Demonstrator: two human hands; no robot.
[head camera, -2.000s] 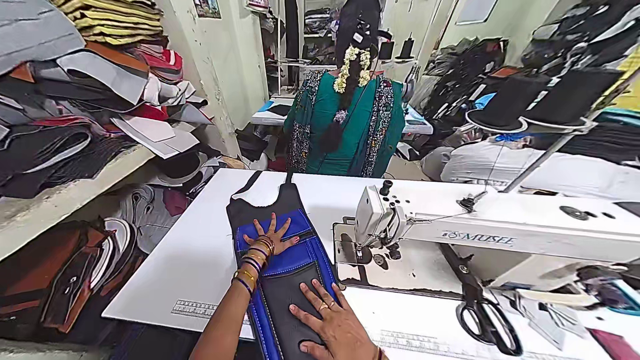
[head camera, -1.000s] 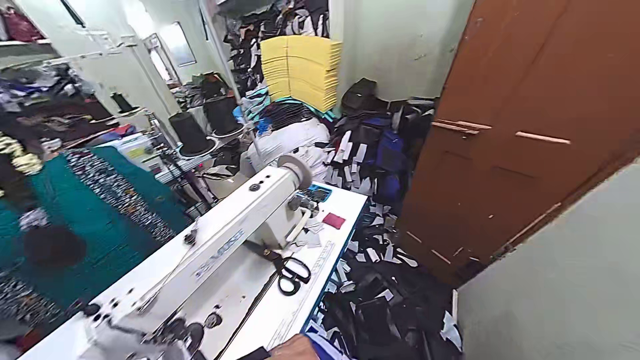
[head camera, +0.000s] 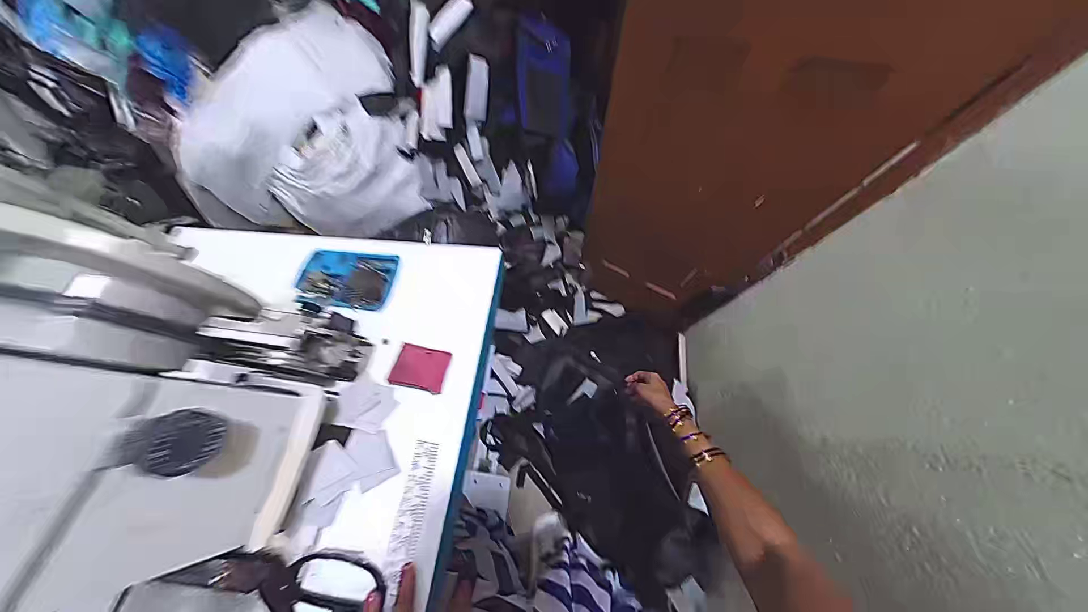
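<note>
My right hand (head camera: 649, 391), with bracelets at the wrist, reaches down beside the table to a heap of black fabric pieces (head camera: 595, 450) on the floor. Its fingertips are at the dark cloth; whether they pinch any of it is not clear. Of my left hand (head camera: 408, 591) only some fingers show at the table's front edge, close to the black handle of scissors (head camera: 340, 561). What those fingers hold is hidden. The sewing machine (head camera: 127, 340) lies across the left of the white table.
On the table (head camera: 455, 297) are a blue tray (head camera: 348, 279) of small metal parts, a red fabric square (head camera: 420, 368) and pale scraps (head camera: 365, 459). A white sack (head camera: 289, 110) stands behind. A brown door (head camera: 765, 127) and a grey-green wall (head camera: 918, 357) bound the right.
The view has swung far to the right and down. Two seconds ago both hands lay on the blue and black fabric piece; now my right hand is over the floor heap.
</note>
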